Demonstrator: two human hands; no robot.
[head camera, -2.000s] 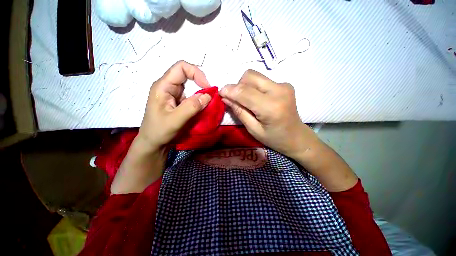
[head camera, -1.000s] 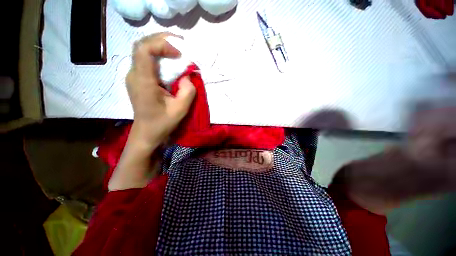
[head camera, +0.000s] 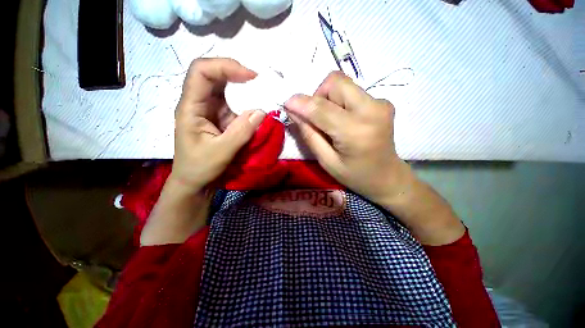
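My left hand (head camera: 208, 128) holds a white pompom (head camera: 253, 96) against the narrow tip of a soft red hat piece (head camera: 262, 147). The red piece hangs over the table's near edge onto my lap. My right hand (head camera: 349, 128) has thumb and fingertips pinched together at the joint between pompom and red tip. A needle is too small to make out there. A thin thread (head camera: 391, 75) loops on the cloth beyond my right hand.
Silvery snips (head camera: 340, 46) lie above my right hand on the white cloth (head camera: 462, 96). White pompoms (head camera: 211, 9) cluster at the upper left beside a black phone (head camera: 101, 45). Red pieces lie at the far right edge (head camera: 551, 5) and low at left (head camera: 146, 192).
A second ago my right hand was blurred, far out at the right; now it is back at the red tip. My left hand has shifted slightly down with the pompom, which was not visible two seconds ago.
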